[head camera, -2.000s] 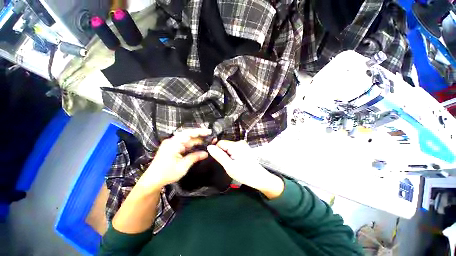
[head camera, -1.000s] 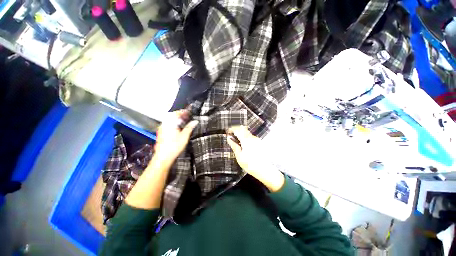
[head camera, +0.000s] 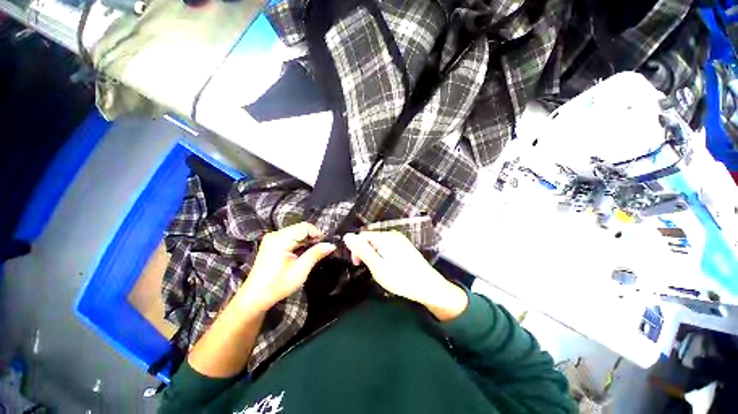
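Observation:
The plaid garment (head camera: 368, 89), black, grey and white check with black fabric panels (head camera: 333, 166), lies over the white table and hangs down to my lap. My left hand (head camera: 283, 263) and my right hand (head camera: 392, 263) are close together at the table's front edge. Both pinch a narrow garment edge (head camera: 340, 241) between thumb and fingers. The fingertips nearly meet, and the exact fold between them is too small to tell. A squared plaid piece (head camera: 405, 230) shows just behind my right hand.
The white sewing machine (head camera: 623, 162) with a blue band stands right of the cloth. A blue bin (head camera: 121, 303) with brown cardboard is at the lower left, and plaid cloth (head camera: 190, 267) hangs over it. Khaki cloth (head camera: 150, 61) lies on the table at the upper left.
The squared plaid part spread between my hands a second ago is no longer laid flat. My hands have come together on a narrow edge. More plaid cloth now lies left, over the bin.

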